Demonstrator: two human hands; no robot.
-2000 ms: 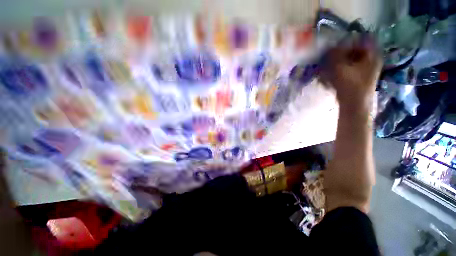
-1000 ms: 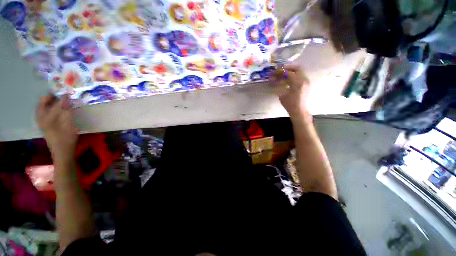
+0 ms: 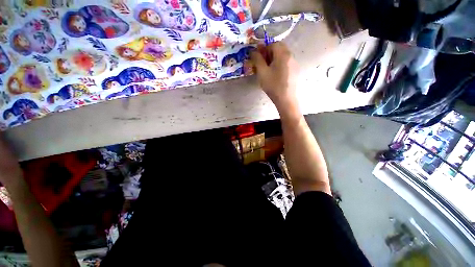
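Observation:
The white nesting-doll print piece (image 3: 130,52) lies spread on the off-white table, its near edge a little in from the table's front edge. My right hand (image 3: 273,65) is at the cloth's right end, fingers bent around a slim pen with a blue-purple part (image 3: 267,38) that stands up between them. A narrow printed tie (image 3: 291,23) loops out just beyond that hand. My left hand (image 3: 6,156) is blurred and partly cut off at the left edge of the picture, by the cloth's left end; its fingers cannot be made out.
A green-handled tool (image 3: 350,74) and black-handled scissors (image 3: 369,75) lie right of my right hand. A dark iron-like object (image 3: 388,18) and crumpled plastic bags (image 3: 416,99) are further right. Below the table are a red crate (image 3: 65,177) and a tan strapped box (image 3: 252,146). A barred window (image 3: 442,151) is at right.
The cloth, first blurred in motion, now lies flat and sharp. The view has shifted, so cloth and right hand appear further left. My left hand has moved to the picture's left edge.

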